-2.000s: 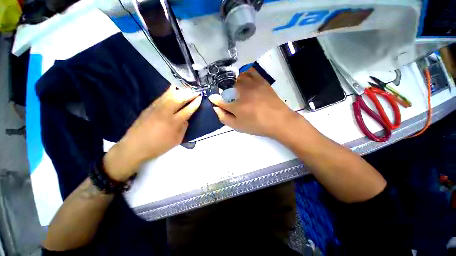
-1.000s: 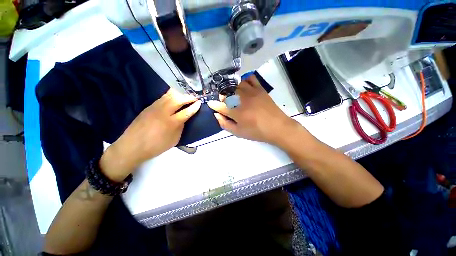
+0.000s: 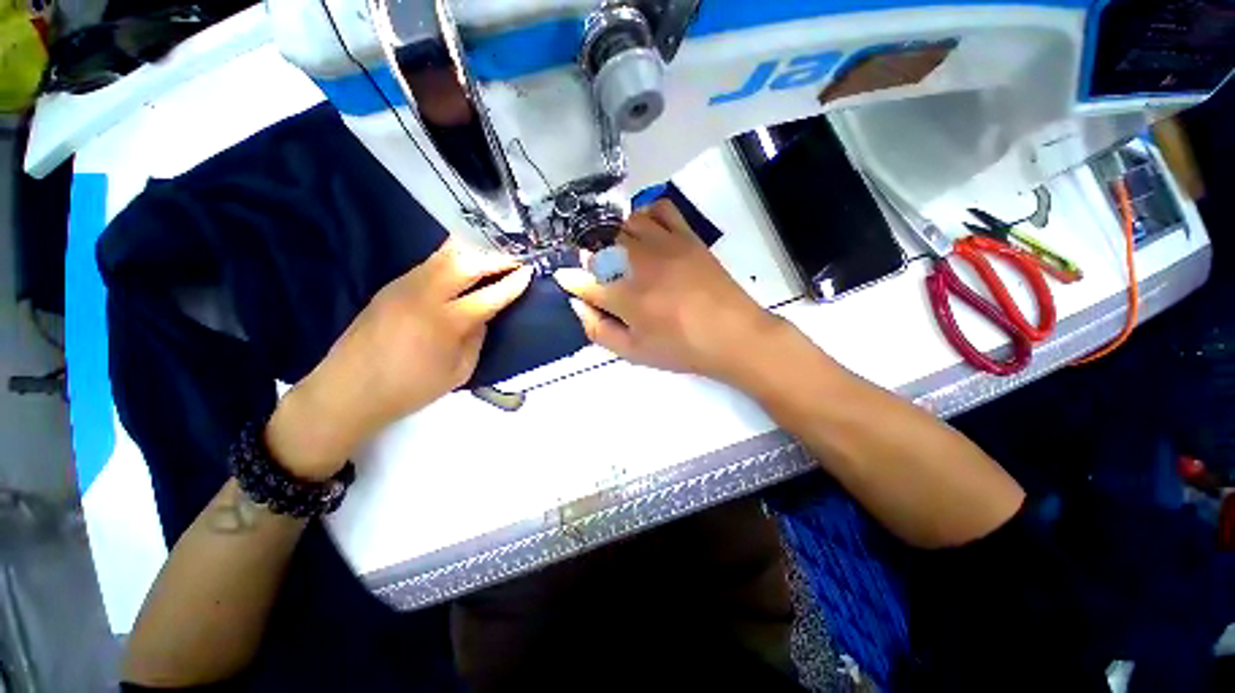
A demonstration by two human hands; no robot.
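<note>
A dark navy garment panel [image 3: 257,230] lies left of the machine head and hangs over the table's left front edge. A navy cloth part [image 3: 532,333] lies under and between my hands at the presser foot [image 3: 549,257]. My left hand [image 3: 406,332] presses flat on the cloth, its thumb and forefinger tips just left of the foot. My right hand [image 3: 666,291] rests on the cloth to the right, thumb and forefinger tips close to the foot. The grey knob [image 3: 611,264] sits by its fingers. The needle point cannot be made out.
The sewing machine [image 3: 840,68] arches over the back. A black phone [image 3: 824,210] lies right of my right hand. Beside it lie red-handled scissors [image 3: 993,305] and yellow-green thread snips [image 3: 1027,245]. An orange cord [image 3: 1131,271] crosses the table's right end. A ruler strip [image 3: 650,508] runs along the front edge.
The view has shifted slightly. The cloth edge between my hands has moved back a little, showing more of the curved notch in the table. Both hands stay at the foot.
</note>
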